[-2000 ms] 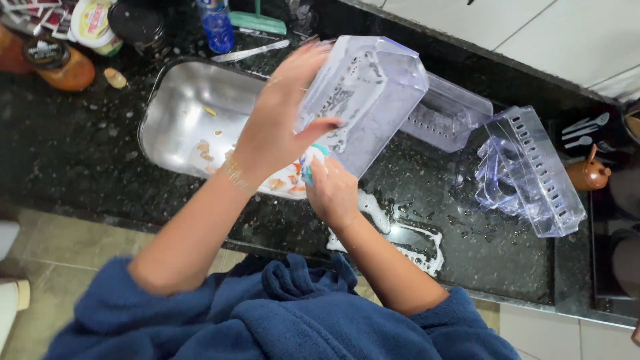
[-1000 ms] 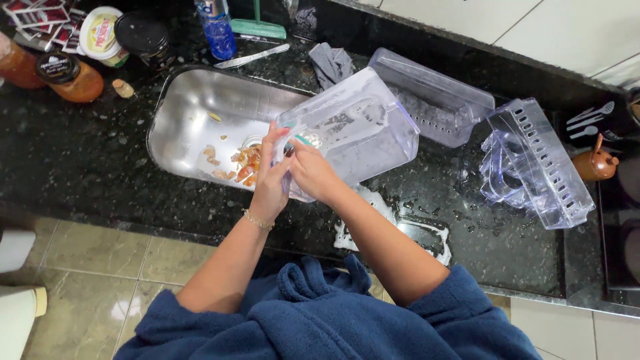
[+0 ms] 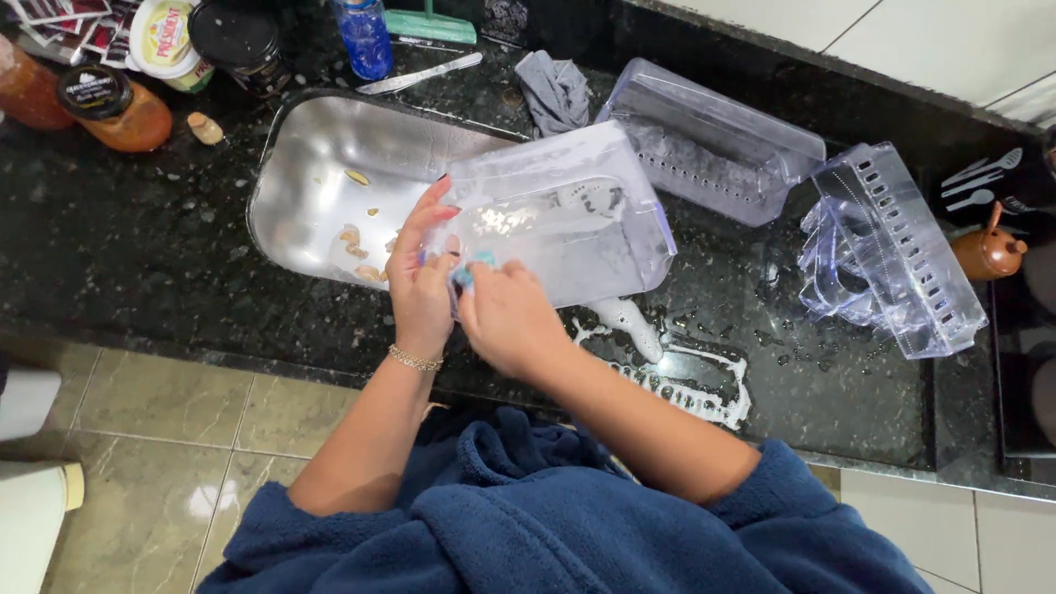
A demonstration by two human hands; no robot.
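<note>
My left hand (image 3: pixel 422 272) grips the near left end of a clear plastic bin (image 3: pixel 569 223), which is tilted over the right part of the steel sink (image 3: pixel 289 190). In my right hand (image 3: pixel 507 313) is a blue-green sponge or cloth (image 3: pixel 474 268), mostly hidden by the fingers and pressed to the bin's left end. Suds cling to the bin's surface. Food scraps (image 3: pixel 353 241) lie in the sink. Foam (image 3: pixel 701 384) is spread on the dark stone counter just right of my right forearm.
Another clear bin (image 3: pixel 709 140) and several clear plastic pieces (image 3: pixel 899 247) lie on the counter at right. Behind the sink are a grey cloth (image 3: pixel 554 92), a knife (image 3: pixel 421 74), a blue bottle (image 3: pixel 363 41) and a green squeegee (image 3: pixel 431 26). Jars (image 3: pixel 115 107) stand at left.
Two seconds ago my left hand was raised at the bin's upper left side; now it holds the lower left end. The bin has turned flatter, and my right hand stays near that end.
</note>
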